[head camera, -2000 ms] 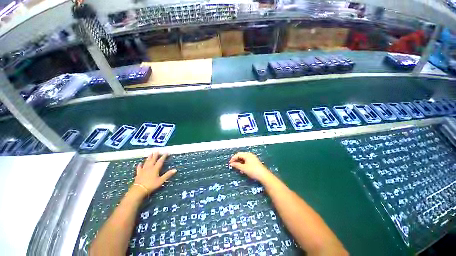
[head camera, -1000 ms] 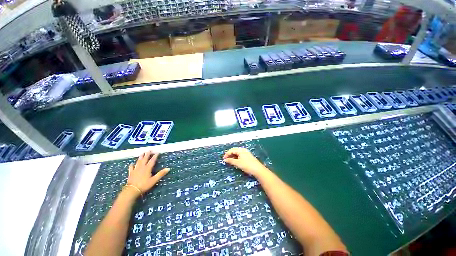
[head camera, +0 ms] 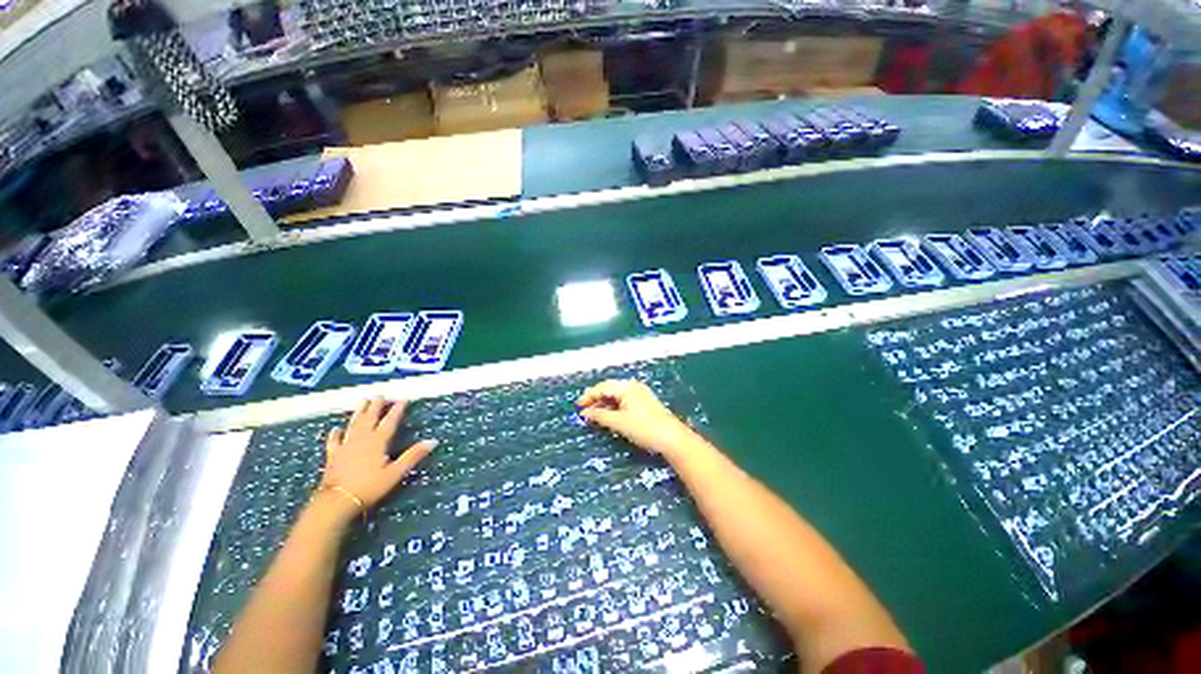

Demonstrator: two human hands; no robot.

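A clear blister tray [head camera: 527, 474] with rows of small pockets lies in front of me. Its near rows hold small whitish components [head camera: 494, 560]; its far rows look mostly emptied. My left hand [head camera: 366, 454] lies on the far left part of the tray, palm down with fingers spread, holding nothing. My right hand [head camera: 626, 411] is over the far middle of the tray, thumb and fingertips pinched on a tiny bit, perhaps a small component [head camera: 580, 417]. Device housings [head camera: 656, 299] lie in a row on the belt beyond.
A green conveyor belt [head camera: 514, 263] runs across, behind a whitish edge rail [head camera: 527, 369]. A second, fuller blister tray [head camera: 1054, 408] lies at right. Ribbed clear plastic [head camera: 125, 540] and a white sheet [head camera: 59, 514] are at left. Dark units [head camera: 777, 138] stand on the far shelf.
The view has tilted and shifted slightly. My right hand stays pinched over the far part of the tray, slightly further left. My left hand stays spread on the tray.
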